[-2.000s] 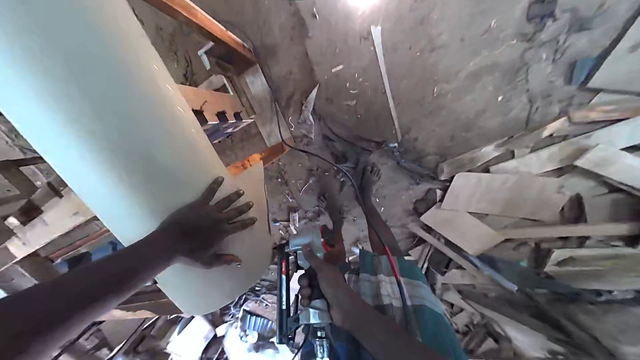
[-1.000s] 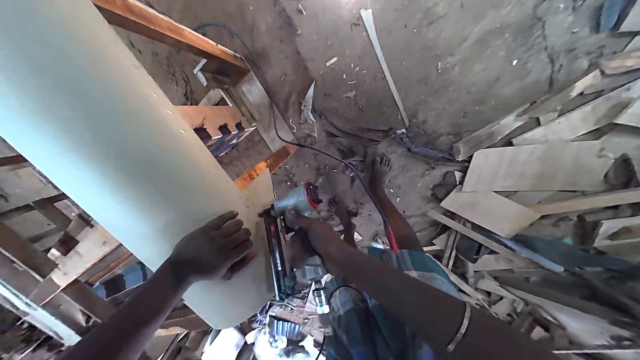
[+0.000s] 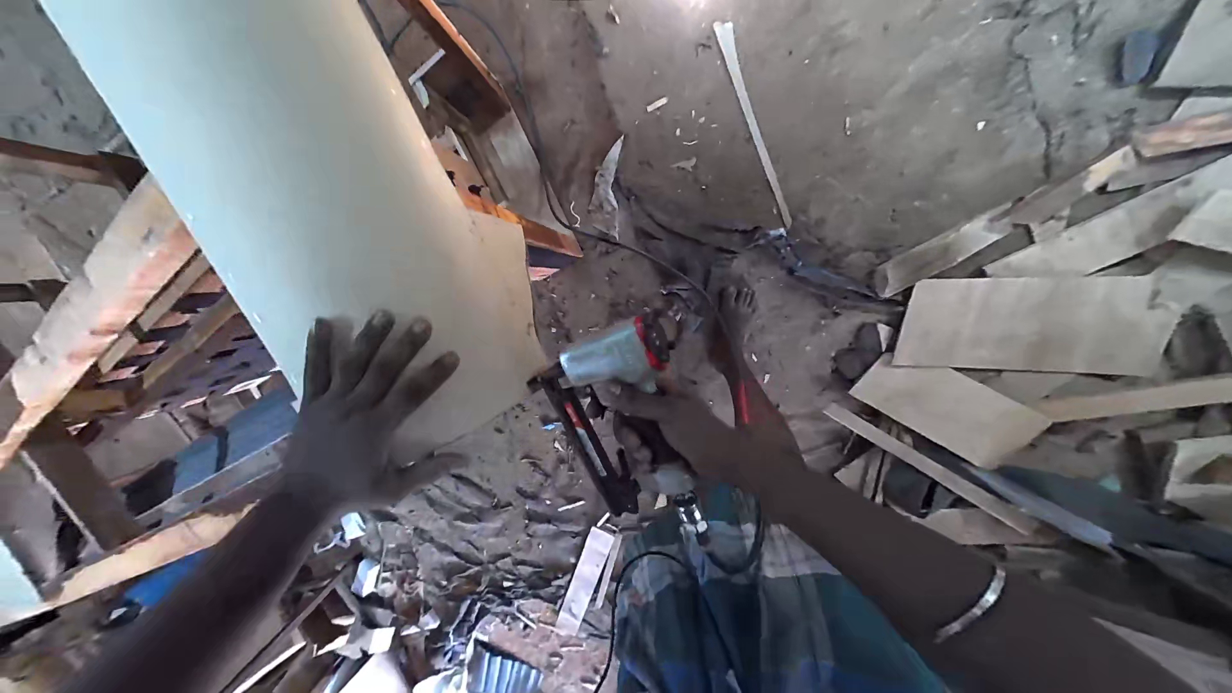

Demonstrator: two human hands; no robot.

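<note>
A pneumatic nail or staple gun (image 3: 606, 356) with a grey body, red trim and a black magazine is in my right hand (image 3: 674, 428), its nose close to the lower right edge of a curved pale sheet (image 3: 318, 173). On that sheet's lower end rests my left hand (image 3: 361, 414), fingers spread, holding nothing. An air hose fitting (image 3: 688, 512) is at the bottom of the gun's handle. Wooden framing (image 3: 553, 236) shows along the right edge of the sheet.
Wood and board offcuts (image 3: 1030, 322) lie piled at the right. A slatted wooden frame (image 3: 115, 289) stands at the left. A dark hose (image 3: 635, 252) crosses the dirt floor past a bare foot (image 3: 739, 303). Scraps (image 3: 587, 577) litter the ground below.
My left hand has gone from curled fingers one second ago to spread ones on the sheet. The gun stays in my right hand and its angle has changed.
</note>
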